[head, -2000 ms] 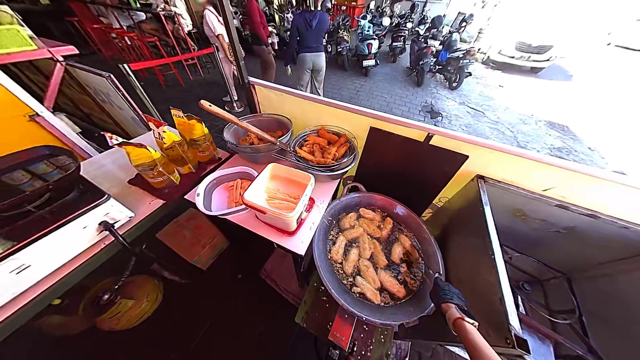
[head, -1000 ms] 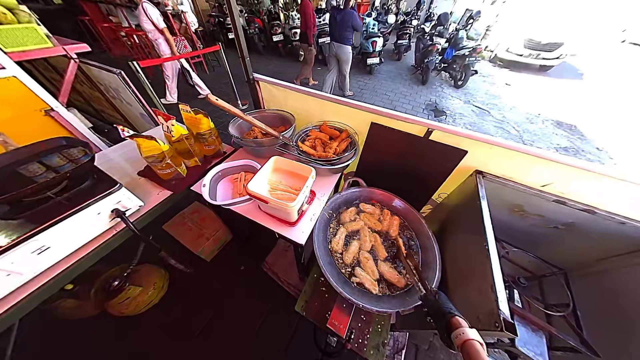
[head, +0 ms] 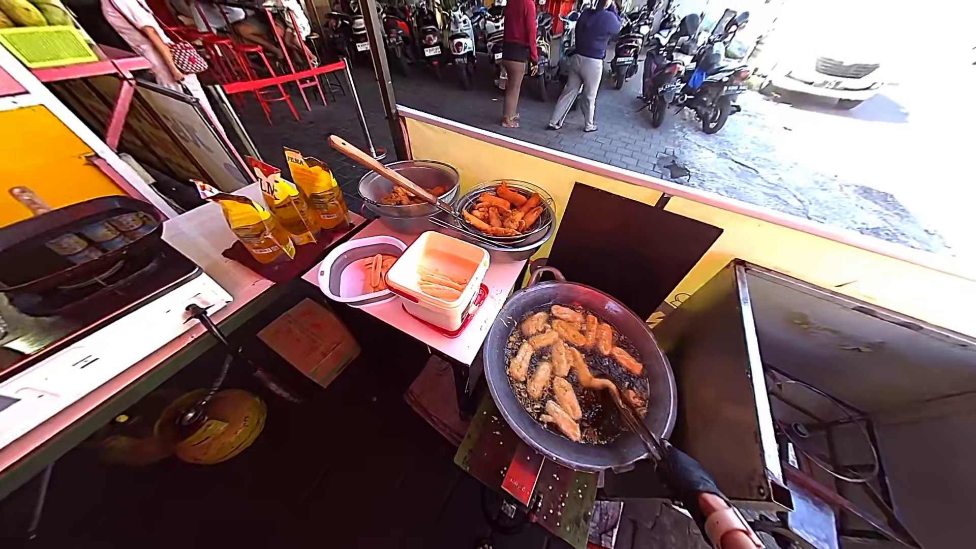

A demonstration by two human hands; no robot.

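Observation:
My right hand (head: 682, 469), in a black glove, is closed on a pair of long tongs (head: 634, 419) that reach into a wide metal wok (head: 499, 374). Their tips are at battered, frying pieces (head: 566, 354) in dark bubbling oil. My left hand is out of the picture. Left of the wok, a cream plastic tub (head: 435, 286) and a grey-rimmed basin (head: 333, 271) hold pale sliced pieces. Behind them, a strainer bowl (head: 550, 221) holds browned fried pieces beside a metal bowl (head: 366, 183); a wooden-handled wire skimmer (head: 381, 169) lies across both.
Several yellow oil pouches (head: 255, 229) stand on the left counter, near a black pan (head: 76, 252). A gas cylinder (head: 217, 431) is below. A metal box-like frame (head: 751, 381) stands right of the wok. Beyond the yellow barrier (head: 488, 164) are people and parked motorbikes.
Two seconds ago my gloved hand was at the wok's right rim; it is now lower, with the tongs reaching into the oil. The people beyond the barrier have moved.

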